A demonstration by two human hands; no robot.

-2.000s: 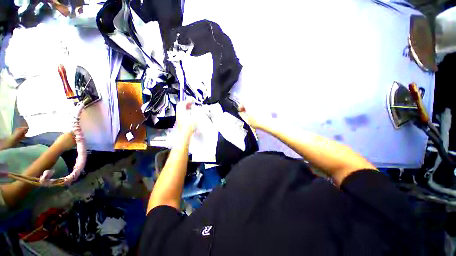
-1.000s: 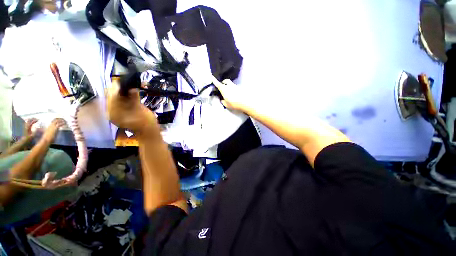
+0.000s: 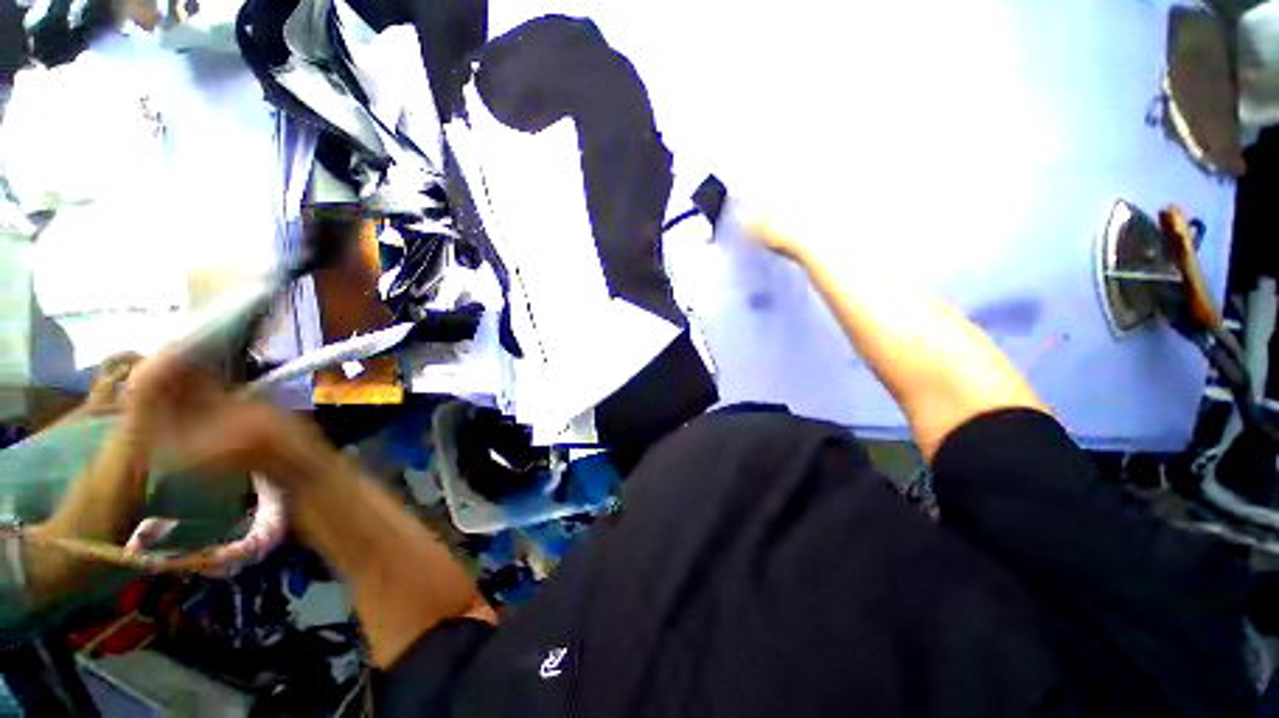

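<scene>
My left hand (image 3: 211, 421), motion-blurred, is out at the left beside the other person's arm. A long piece with white parts and dark ends (image 3: 337, 354) stretches from it towards the cloth heap; it appears held. My right hand (image 3: 772, 236) is low over the white table cover (image 3: 898, 154). A small black piece with a thin black tail (image 3: 710, 199) is at its washed-out fingertips; their grip is unclear. A large black panel (image 3: 627, 183) lies in front of me with white panels (image 3: 540, 211) over its left side.
An iron (image 3: 1143, 267) stands at the right with its dark hose; a brown pad (image 3: 1203, 91) is beyond it. Heaped black-and-white cloth (image 3: 421, 267) lies left of the panels, by an orange-brown board (image 3: 362, 302). Another person's arm (image 3: 84, 491) and pink hose (image 3: 260, 526) are at the left.
My left hand has swung left and down with the long piece. My right hand has moved right, and the small black piece is now right of the black panel. The white panels lie more exposed.
</scene>
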